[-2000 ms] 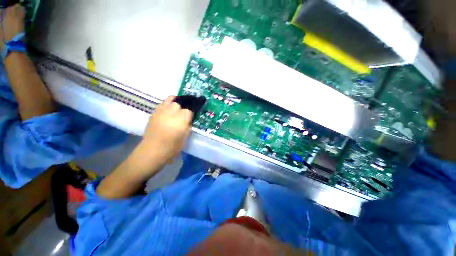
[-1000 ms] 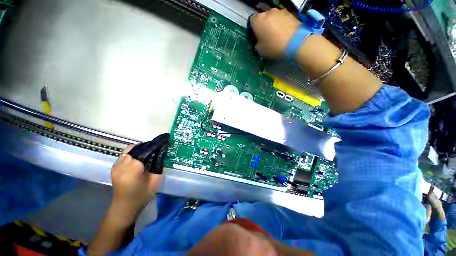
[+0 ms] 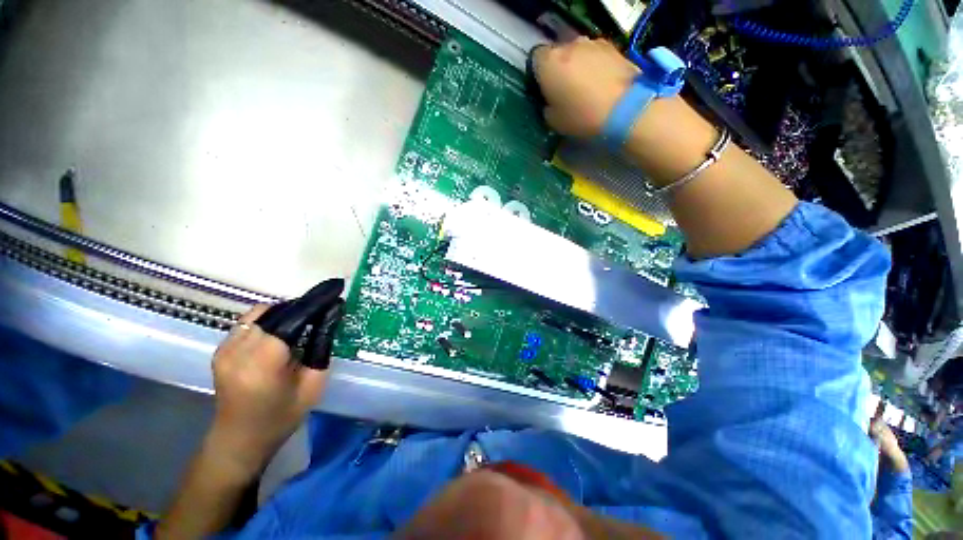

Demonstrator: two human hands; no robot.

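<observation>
The green circuit board (image 3: 475, 127) lies between the conveyor rails, with a long silver-white heatsink (image 3: 565, 269) across its middle. A yellow strip (image 3: 618, 206) lies beside a finned heatsink, partly under my right arm. My left hand (image 3: 264, 353), in black finger cots, is at the board's near left corner by the near rail; whether it grips the edge is unclear. My right hand (image 3: 581, 90), with a light blue wrist strap, is at the board's far edge; its fingertips are mostly hidden.
The near rail and chain (image 3: 137, 290) run along my front; the far rail (image 3: 486, 21) runs behind the board. A yellow-handled tool (image 3: 71, 216) lies at left. Component bins (image 3: 787, 142) and a blue coiled cord (image 3: 824, 37) are at upper right. Another person's hand (image 3: 889, 443) shows at lower right.
Since two seconds ago, my right hand has come to the board's far edge and another person's arm at left has left the view. My left hand stays by the board's near corner. The view has shifted.
</observation>
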